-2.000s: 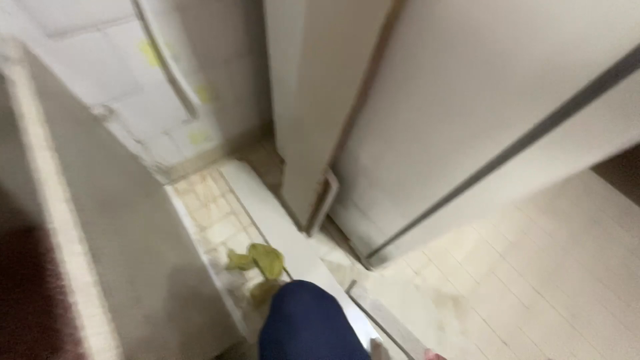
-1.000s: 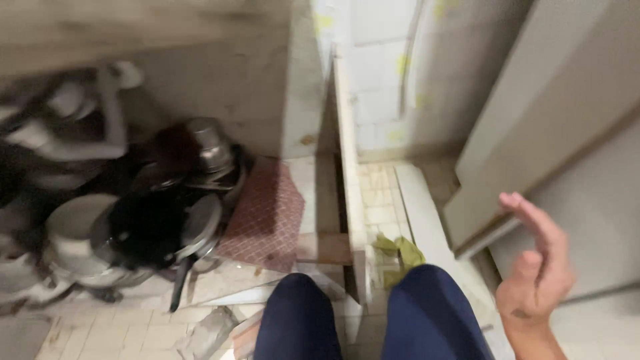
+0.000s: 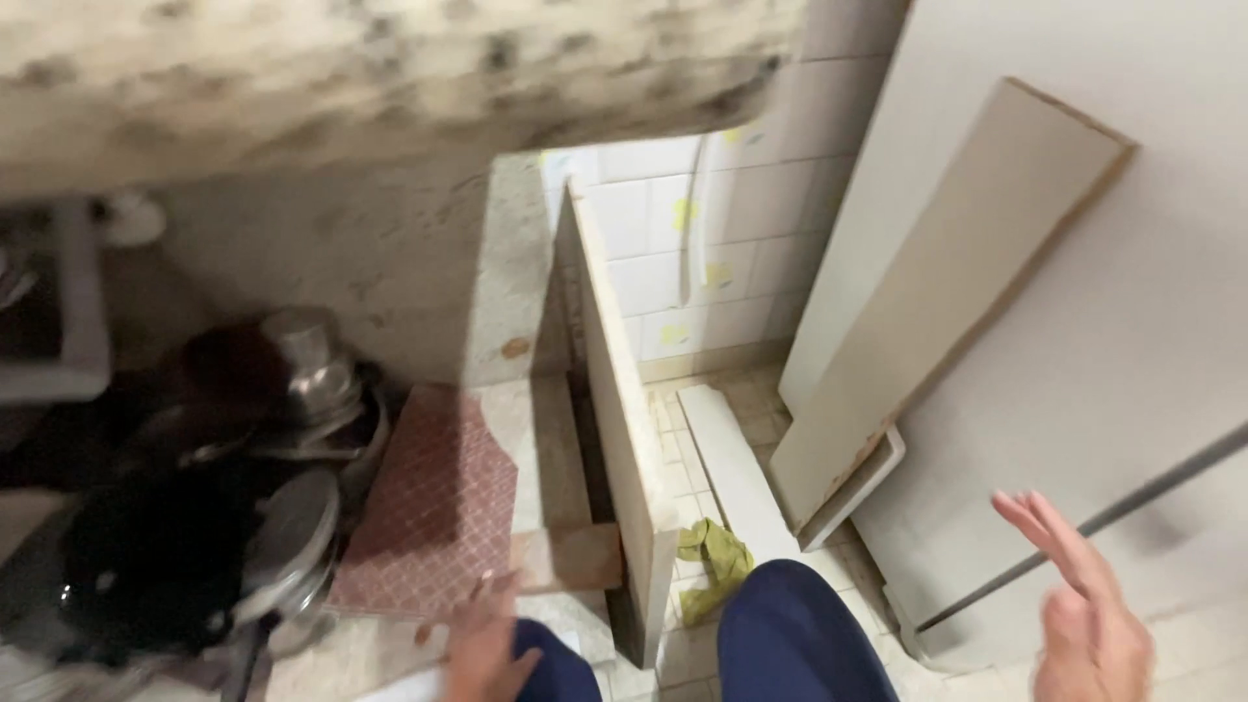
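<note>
My left hand (image 3: 485,639), blurred, is low in the view beside my left knee, over the near edge of a red patterned sheet (image 3: 434,507); nothing shows in it, and whether it touches the sheet I cannot tell. Raised at the lower right, my right hand (image 3: 1087,595) has its fingers extended and holds nothing, in front of a large white panel or appliance (image 3: 1024,390). Between my hands an upright board (image 3: 619,390) stands on edge, with a small wooden block (image 3: 565,558) at its left side. A yellow-green cloth (image 3: 717,565) lies on the floor right of the board.
A stone countertop (image 3: 390,88) overhangs the top left. Pots and a dark pan (image 3: 146,565) crowd the space beneath. A long board (image 3: 955,302) leans on the white surface at right, and a white strip (image 3: 736,468) lies on the tiled floor near the wall.
My left hand has come into view near the red sheet. My right hand remains raised at the right. The view has swung left from the white panels since the first frame.
</note>
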